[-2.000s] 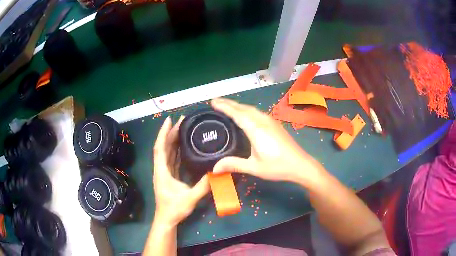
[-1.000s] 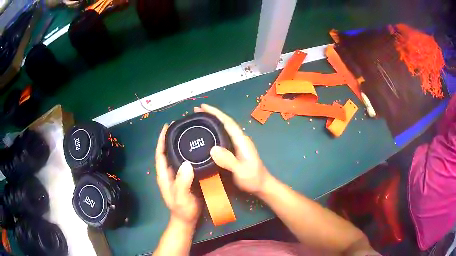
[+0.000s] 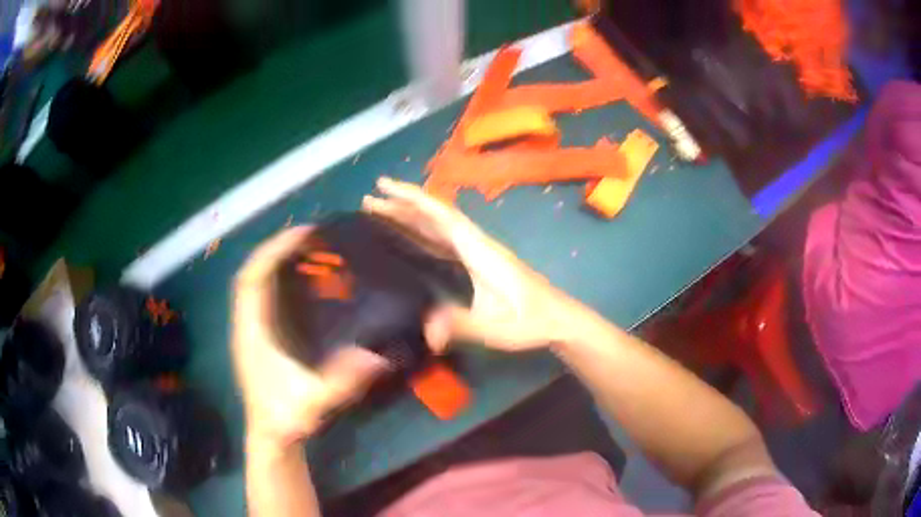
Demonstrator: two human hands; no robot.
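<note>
The picture is blurred. A black rounded speaker unit (image 3: 369, 298) is between my two hands, over the near part of the green bench. Orange marks show on its upturned side; its logo face is not in view. My left hand (image 3: 288, 348) grips its left side, thumb across the lower part. My right hand (image 3: 495, 283) grips its right side, fingers over the top and thumb low. An orange strap (image 3: 441, 391) sticks out below the unit, looking short. How it joins the unit is hidden.
Loose orange straps (image 3: 545, 167) lie crossed beyond my right hand, beside a white-tipped tool (image 3: 679, 136). Two speaker units (image 3: 141, 436) stand at left by a tray with black parts. A white post (image 3: 434, 50) rises behind. A person's pink sleeve (image 3: 858, 273) is at right.
The speaker unit has turned in my hands, from its logo face to the side with orange marks. Less of the hanging strap shows. The view has shifted, so the bench things sit further left.
</note>
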